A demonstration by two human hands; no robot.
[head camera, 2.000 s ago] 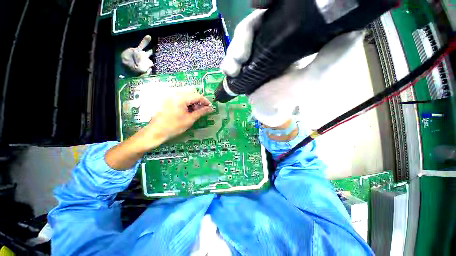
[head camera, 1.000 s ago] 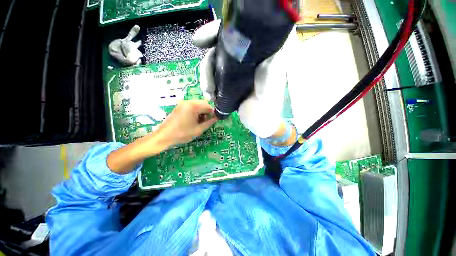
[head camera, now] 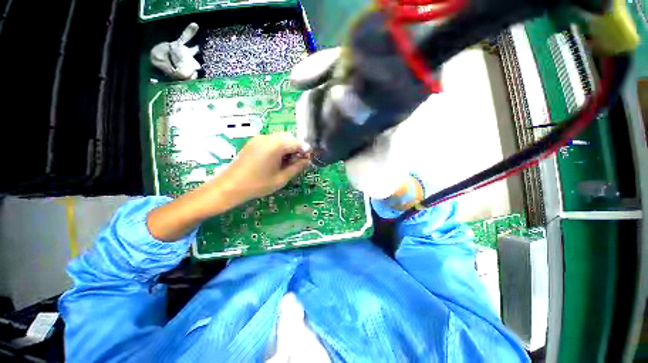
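A large green circuit board (head camera: 284,223) with pale border lines lies in front of me, close to my body. My right hand (head camera: 369,166), in a white glove, is closed around a thick black electric screwdriver (head camera: 369,92). Its lower end points down at the middle of the board; the tip is hidden at my left fingertips. My bare left hand (head camera: 259,166) reaches over the board with thumb and finger pinched beside the tip. What the fingers pinch is too small to tell. Black and red cords (head camera: 497,163) run from the tool past my right wrist.
A screw tray (head camera: 252,51) of glittering bits lies beyond the board, with a crumpled grey-white glove (head camera: 175,59) at its left. Another green board (head camera: 213,6) is at the top. Dark ribbed racks (head camera: 64,99) stand left. A grey heatsink (head camera: 522,283) is at the lower right.
The screwdriver has swung from leaning far right to steeper, then partly back right, with its cords now across the upper right. My left hand stays pinched at the tip. The view has shifted slightly.
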